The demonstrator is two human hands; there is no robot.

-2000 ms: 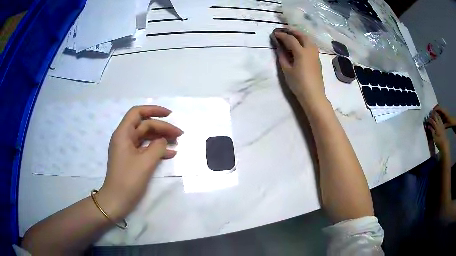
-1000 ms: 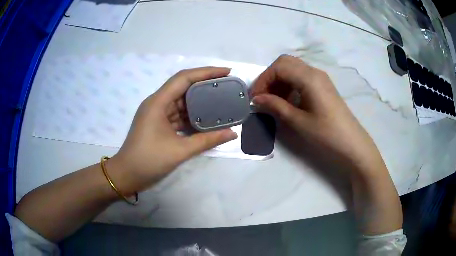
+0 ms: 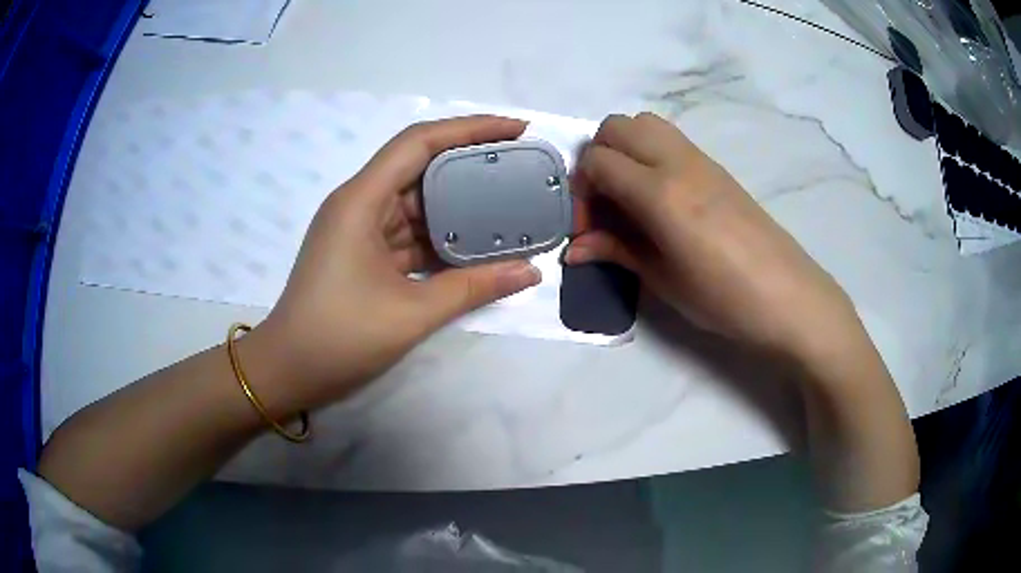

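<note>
My left hand [image 3: 375,229] holds a grey rounded housing [image 3: 496,204] by its edges, screwed face up, with several small screws showing. My right hand [image 3: 661,207] is at the housing's right edge with fingers bent together; whether it pinches anything is hidden. A black adhesive pad [image 3: 599,298] lies below my right fingers on a small glossy white piece [image 3: 515,319]. A long white release liner [image 3: 202,202] with faint marks lies flat under and left of my left hand.
A blue bin [image 3: 56,157] runs along the left edge. White sheets [image 3: 218,17] lie at upper left. At the far right are a dark housing [image 3: 910,103], a loose dark pad [image 3: 905,50], a sheet of black pads [image 3: 980,185] and a clear plastic bag [image 3: 952,34].
My right hand has come back from the far side of the table. My left hand, empty before, now holds the grey housing above the white piece. The camera view has also shifted.
</note>
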